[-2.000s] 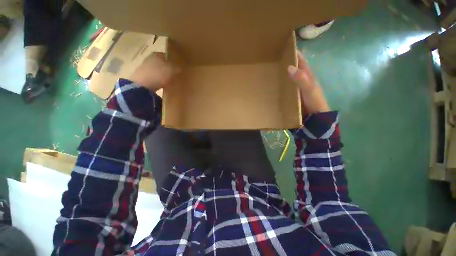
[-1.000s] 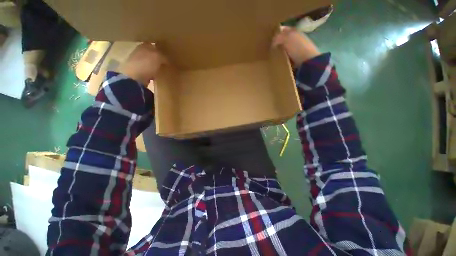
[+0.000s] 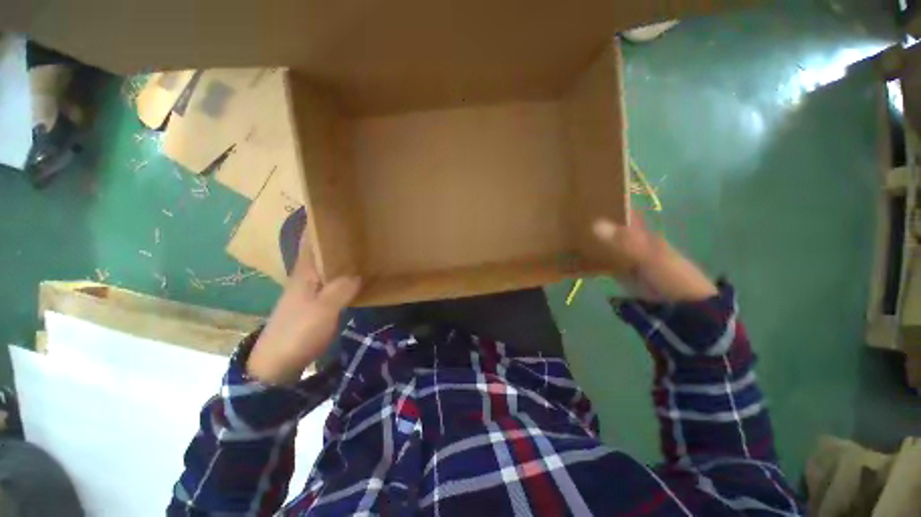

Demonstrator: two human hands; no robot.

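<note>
A brown mailer box (image 3: 459,192) is held above my lap with its open tray facing me; its walls stand up and the inside is plain. Its lid (image 3: 404,40) rises from the far edge and fills the top of the picture, cut off there. My left hand (image 3: 303,321) grips the near left corner, thumb at the wall's top edge, fingers mostly hidden outside. My right hand (image 3: 651,261) holds the near right corner, thumb over the side wall's edge, fingers hidden behind it.
Flat box blanks (image 3: 227,131) lie fanned on the green floor (image 3: 747,263) at the left, among small scraps. White sheets (image 3: 121,404) rest by cardboard at the lower left. A person's foot (image 3: 50,141) is at the upper left. Pallets (image 3: 889,242) stand at the right.
Both hands have moved from the box's far corners to its near corners. The box appears larger and more level, and its lid spans more of the top. More blanks show at the left.
</note>
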